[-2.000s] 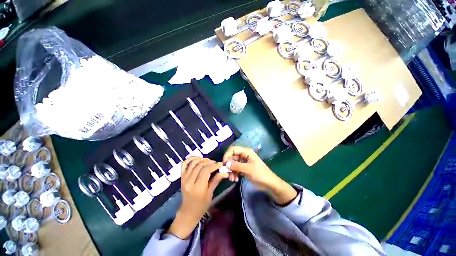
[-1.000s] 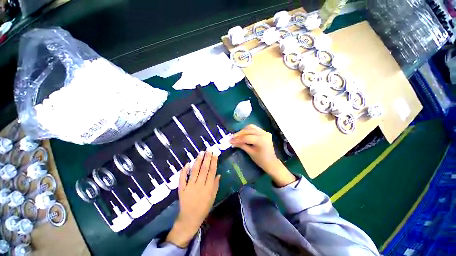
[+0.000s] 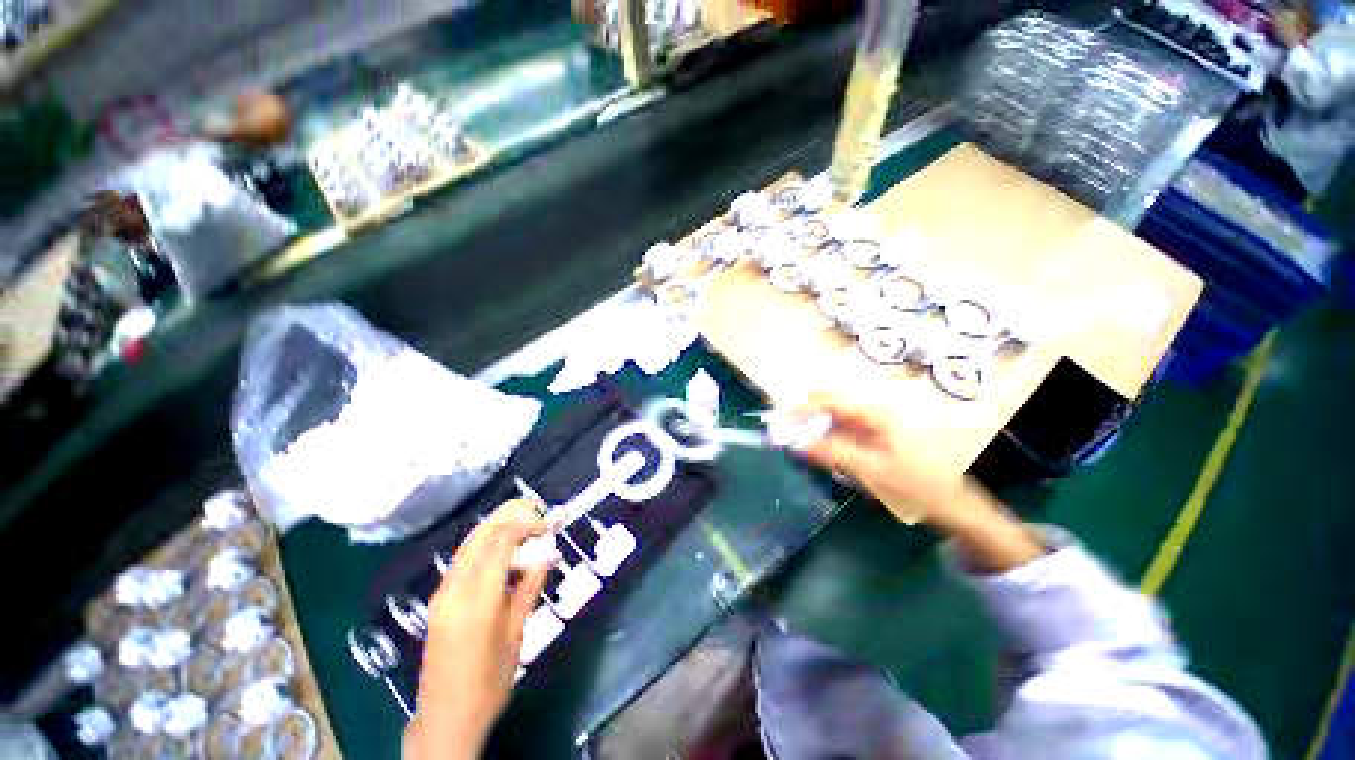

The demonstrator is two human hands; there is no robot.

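Observation:
My left hand [image 3: 479, 616] holds a heating element by its white head, with the ring [image 3: 638, 459] pointing up and right above the black pad [image 3: 676, 512]. My right hand [image 3: 877, 453] holds another heating element [image 3: 687, 429] by its white head, with its ring pointing left, close to the first ring; the frame does not show whether they touch. Several elements lie in a row on the pad, their white heads [image 3: 611, 549] towards me, partly hidden by my left hand. The white squeeze bottle [image 3: 704, 392] stands behind the right-hand element, partly covered.
A clear bag of white parts [image 3: 394, 446] lies behind the pad, with white cloth [image 3: 624, 345] beside it. Cardboard sheets with elements lie at left [image 3: 179, 653] and right [image 3: 1011, 245]. A dark conveyor [image 3: 491, 253] runs behind. Another person's sleeve shows at top right.
Both hands have left the white heads on the pad's row and now each lifts an element. My right hand has moved right. The view has swung up, showing more beyond the conveyor.

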